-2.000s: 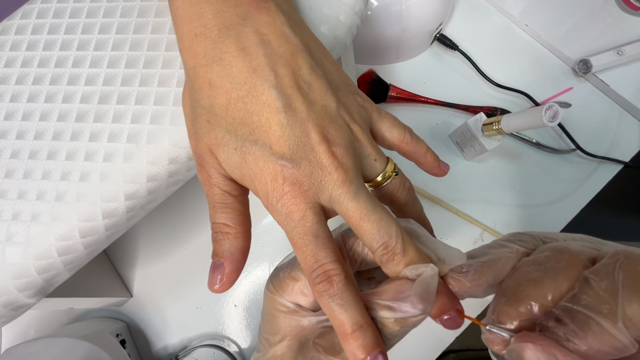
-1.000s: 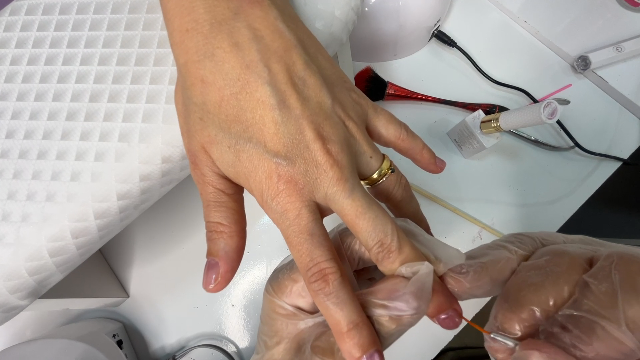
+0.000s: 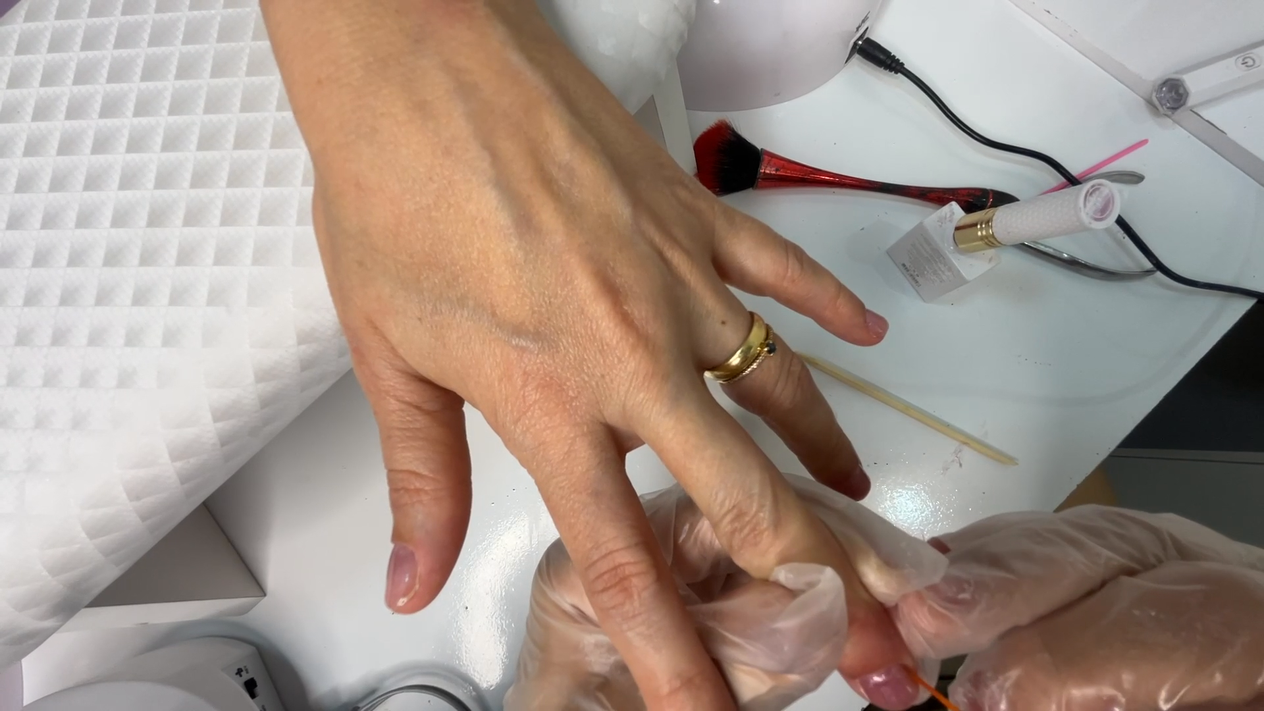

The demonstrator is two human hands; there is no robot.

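My left hand (image 3: 760, 632), in a clear plastic glove at the lower middle, grips the middle finger of another person's bare hand (image 3: 494, 247). That hand reaches in from the top, palm down, its fingers spread, with a gold ring (image 3: 743, 357) on the ring finger. My right hand (image 3: 1096, 602), also gloved, is at the lower right. It holds a fine brush, of which a thin orange part (image 3: 930, 688) shows against the middle finger's glossy pink nail (image 3: 888, 685). The rest of this brush is hidden or beyond the bottom edge.
Right of the bare hand lie a red-handled fluffy brush (image 3: 839, 182), a white polish bottle (image 3: 938, 255), a thin wooden stick (image 3: 913, 412), a metal tool (image 3: 1086, 263) and a black cable (image 3: 987, 140). A white quilted cushion (image 3: 128, 247) fills the left. White devices (image 3: 188, 676) stand lower left and at top.
The held middle finger and both gloved hands sit slightly lower in view. The metal part of the fine brush, visible before, is out of view now. My left hand's grip stays the same.
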